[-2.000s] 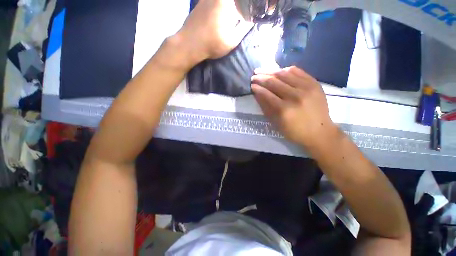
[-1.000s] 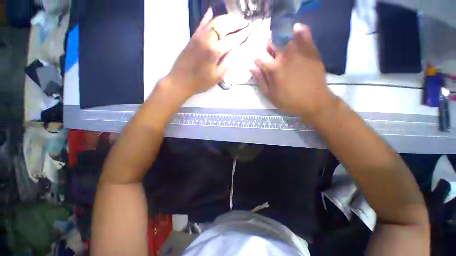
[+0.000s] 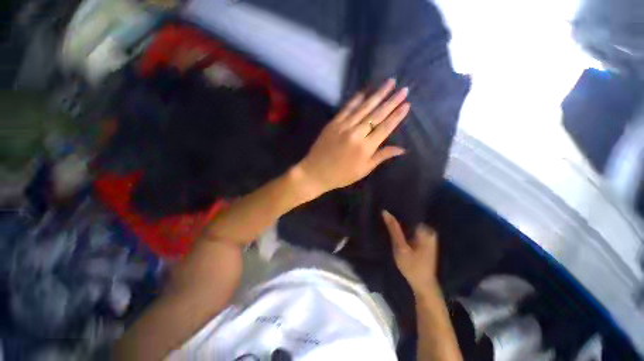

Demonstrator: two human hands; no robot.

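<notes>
A large black cloth piece lies over the table's front edge and hangs down toward my lap. My left hand lies flat on it with the fingers spread, a ring on one finger. My right hand is lower, at the hanging black cloth near my lap. Its thumb and fingers look apart, but the image is blurred and the cloth may hide part of its grip.
A red basket with a black cloth heap is left of my lap. The pale table edge runs diagonally at right, with a dark piece on the tabletop. Light cloth pieces lie at lower right. Scraps are at far left.
The view has swung left and down toward the basket. Both hands have left the needle area; my left hand is now flat on the large black cloth and my right hand is near the lap.
</notes>
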